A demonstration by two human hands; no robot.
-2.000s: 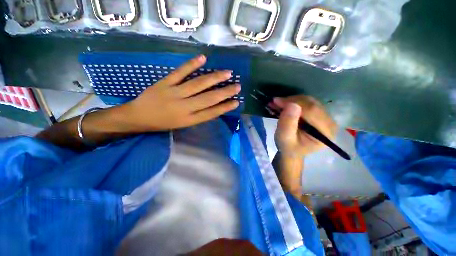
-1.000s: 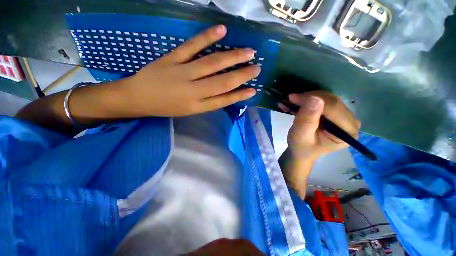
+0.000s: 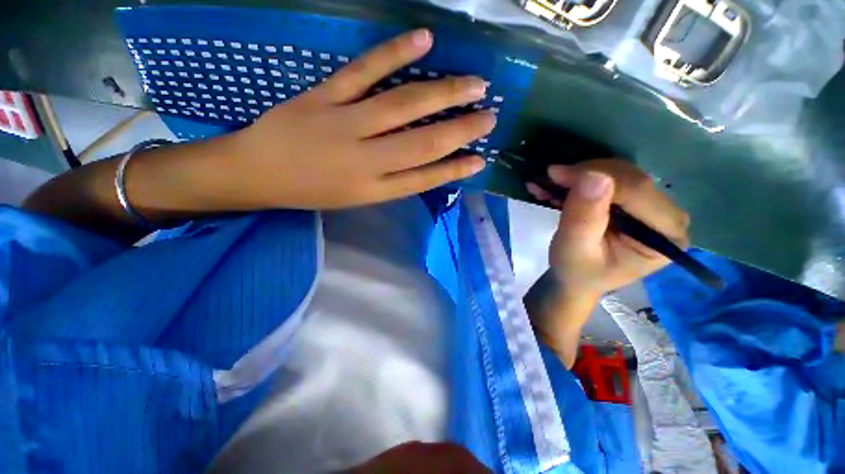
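Note:
The blue liner sheet (image 3: 222, 79) with rows of small white pads lies on the dark green bench mat (image 3: 741, 194) at its near edge. My left hand (image 3: 371, 139) is spread flat on the sheet, palm down, and covers part of its right half. My right hand (image 3: 611, 218) holds black tweezers (image 3: 662, 243) between thumb and fingers. The tweezer tips point left, at the sheet's lower right edge by my left fingertips. Whether a pad is between the tips is too small to tell.
A clear blister tray (image 3: 788, 69) with silver watch frames (image 3: 701, 40) lies at the far right, cut off by the top edge. A person's blue sleeve (image 3: 760, 352) is at the right, near a red stool (image 3: 602, 373). A red-and-white item (image 3: 17, 115) is at the left edge.
The view has shifted, so the tray sits higher and farther right, with fewer frames in view. The tweezer tips have come closer to the sheet's right edge. My left hand stays spread on the sheet.

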